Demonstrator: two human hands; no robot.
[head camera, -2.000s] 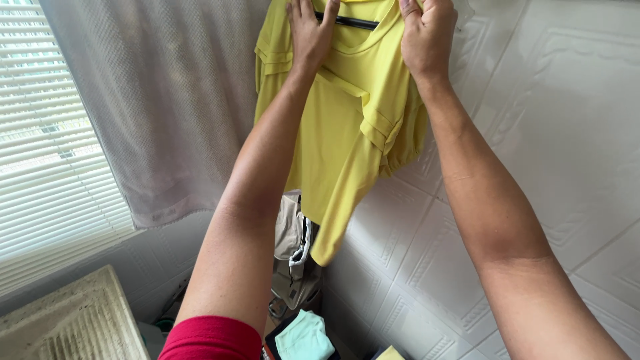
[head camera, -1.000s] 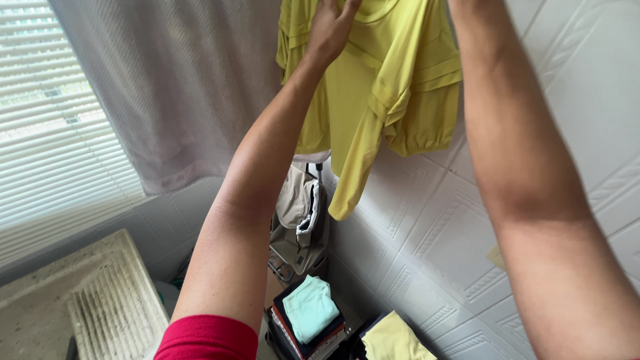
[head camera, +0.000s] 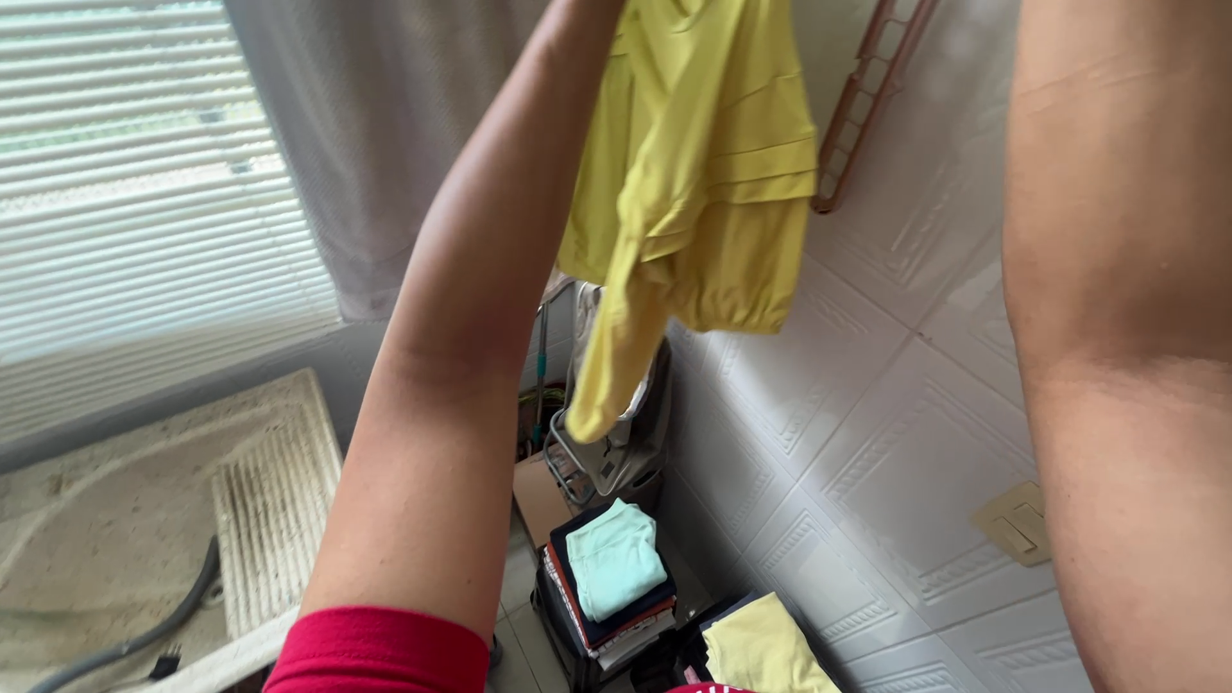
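A yellow long-sleeved garment (head camera: 741, 173) hangs at the top centre, one sleeve dangling lowest. Its upper edge runs out of the frame. My left forearm reaches up along the garment's left side, and that hand is cut off by the top edge. On the right, my other arm is raised close to the camera, its hand also out of frame. Whether either hand touches the garment cannot be seen.
A grey curtain (head camera: 385, 144) and window blinds (head camera: 125, 192) are on the left, above a laundry sink (head camera: 279, 500). Below lie a folded mint cloth (head camera: 616, 558) on stacked clothes and a folded pale yellow cloth (head camera: 770, 650). A brown rack (head camera: 857, 115) is beside the tiled wall (head camera: 866, 385).
Both hands, seen at the garment's neckline two seconds ago, have gone up out of view. The black hanger bar at the neckline no longer shows. The brown rack has come into view.
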